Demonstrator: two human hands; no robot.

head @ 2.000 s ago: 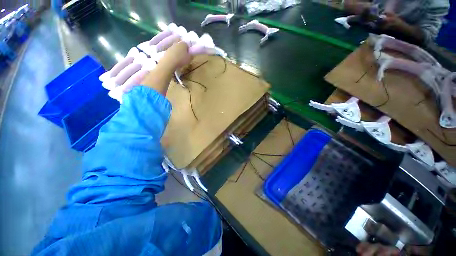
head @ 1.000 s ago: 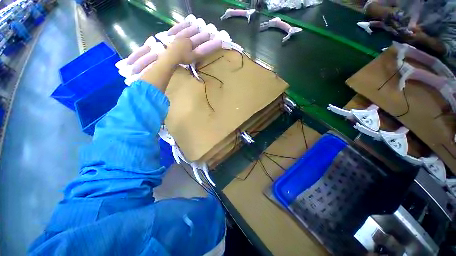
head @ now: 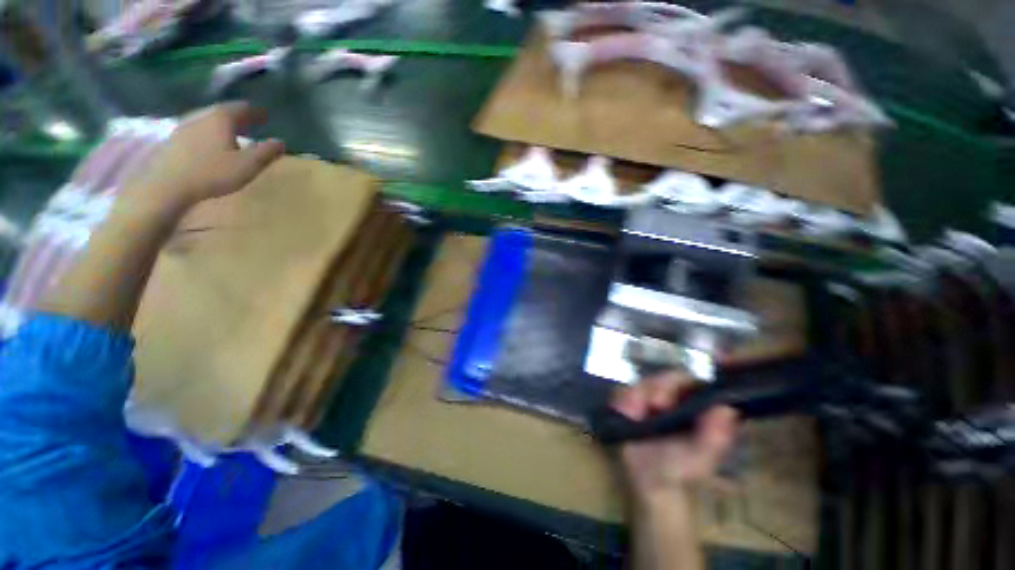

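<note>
My left hand is over the far left corner of the cardboard stack, with thumb and fingers apart and nothing seen in it. White-and-pink headband assemblies lie along the stack's left edge, partly behind my left forearm. The cardboard divider sheets are stacked, with white ends sticking out between them. My right hand is closed around the black electric screwdriver, in front of the silver screw feeder. The frame is blurred, so the bit and any screw cannot be made out.
A blue tray lies beside the dark patterned mat. More headband assemblies lie on cardboard at the back, with white ends below. Two loose assemblies lie on the green line. Upright rows of parts stand at the right.
The view has swung right. My left hand has come off the headband assemblies and its fingers have opened. My right hand with the screwdriver now shows clearly.
</note>
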